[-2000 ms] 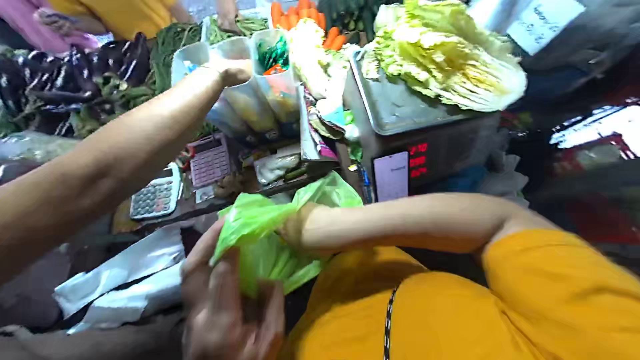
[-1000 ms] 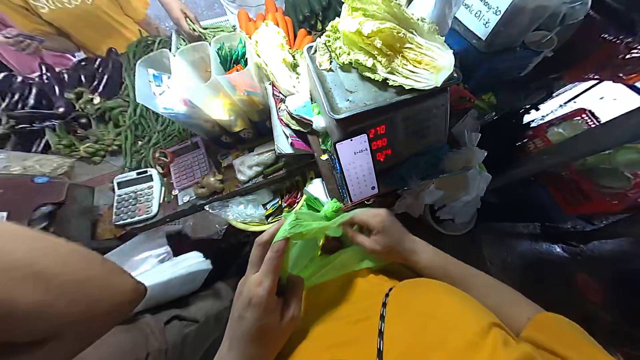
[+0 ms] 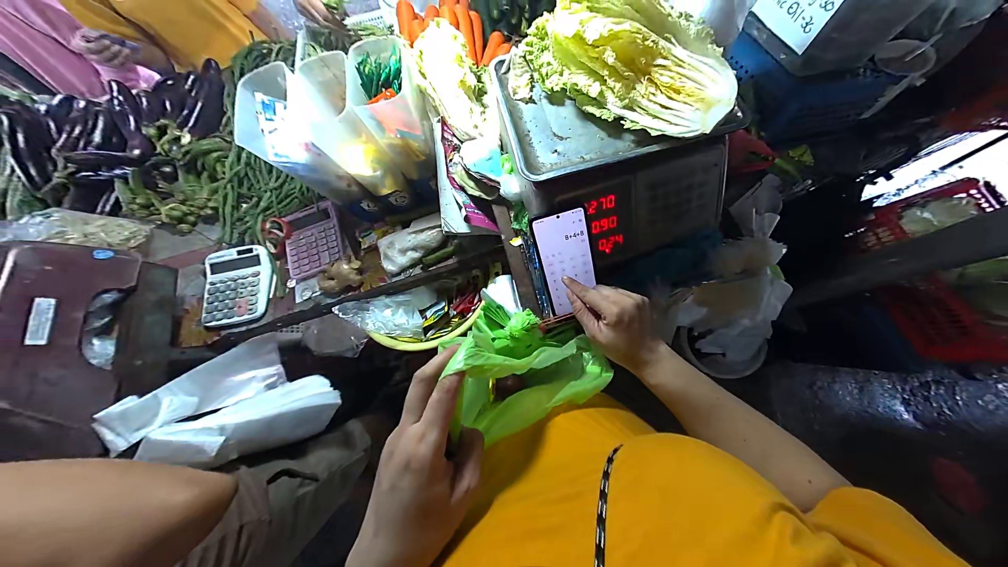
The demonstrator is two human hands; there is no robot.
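My left hand grips the edge of a green plastic bag, which lies against my orange shirt with its mouth partly spread. What is inside the bag is mostly hidden. My right hand touches the screen of a smartphone with one finger and holds nothing. The phone shows a calculator and leans upright against the front of a digital scale with a lit red display. A large napa cabbage lies on the scale's metal tray.
Left of the scale are plastic bins, a white calculator, a pink calculator, long beans and eggplants. Carrots lie behind. A yellow-rimmed basket sits beyond the bag. Another person's arm reaches in at lower left.
My right hand has left the green bag and moved to the phone's screen. My left hand has kept hold of the bag. The other person's arm, earlier stretched toward the bins, is now low at left.
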